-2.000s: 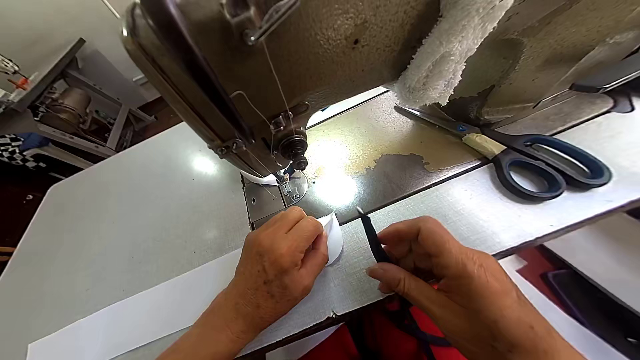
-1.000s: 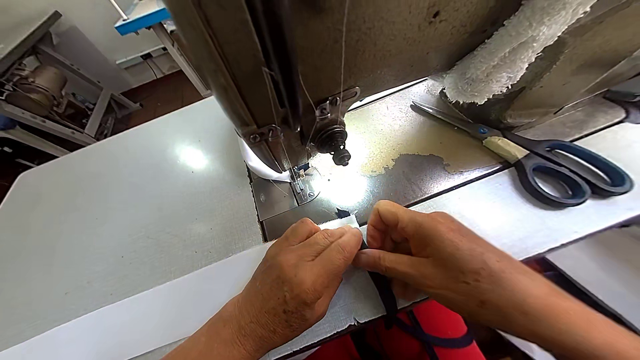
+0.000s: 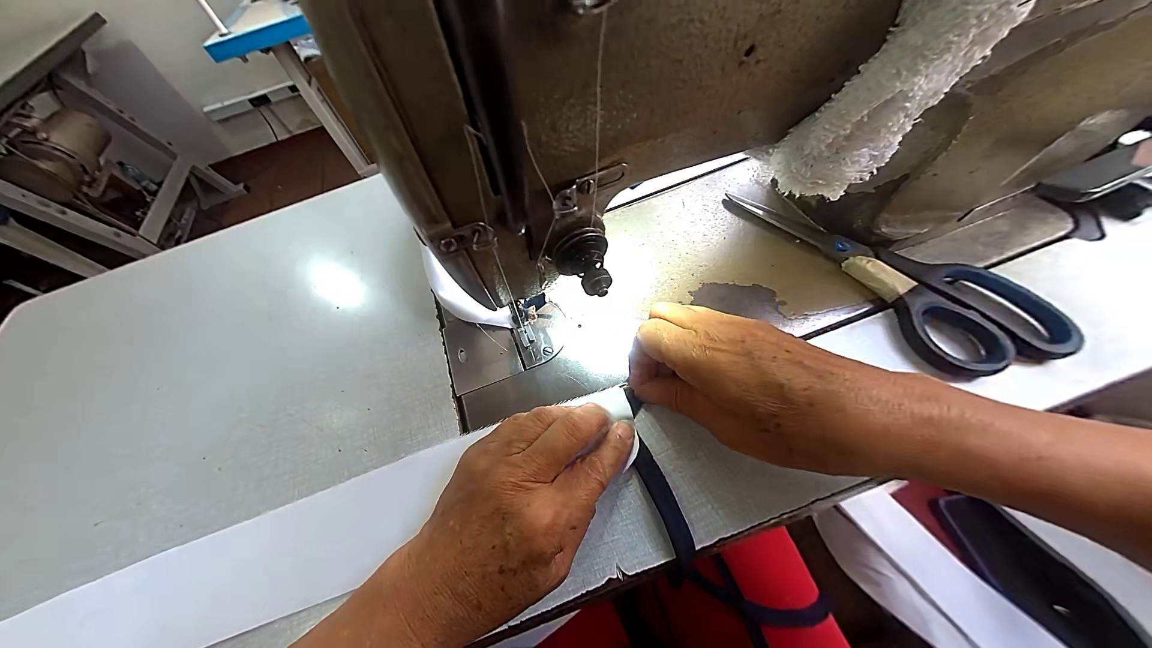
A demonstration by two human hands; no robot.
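My left hand (image 3: pixel 531 504) pinches the end of a long white fabric strip (image 3: pixel 297 549) that runs to the lower left over the sewing table. Close beside that end, my right hand (image 3: pixel 720 387) has thumb and fingers closed at the tip of a dark narrow tape (image 3: pixel 661 495). This tape touches the strip's end and hangs over the table's front edge. Whatever else is between the right fingertips is hidden. Just beyond my hands is the presser foot (image 3: pixel 526 337) of a sewing machine (image 3: pixel 702 81), with white fabric (image 3: pixel 463 297) behind it.
Dark-handled scissors (image 3: pixel 909 288), partly wrapped in tape, lie with blades apart at the right of the machine bed. White fleecy cloth (image 3: pixel 855 117) hangs on the machine arm. Red fabric (image 3: pixel 783 585) shows below the table edge. Another machine stand (image 3: pixel 90 171) is at the far left.
My right hand has moved from right of the strip, where it held a dark pointed tool two seconds ago, to the strip's end, then slightly away toward the machine. The view has shifted.
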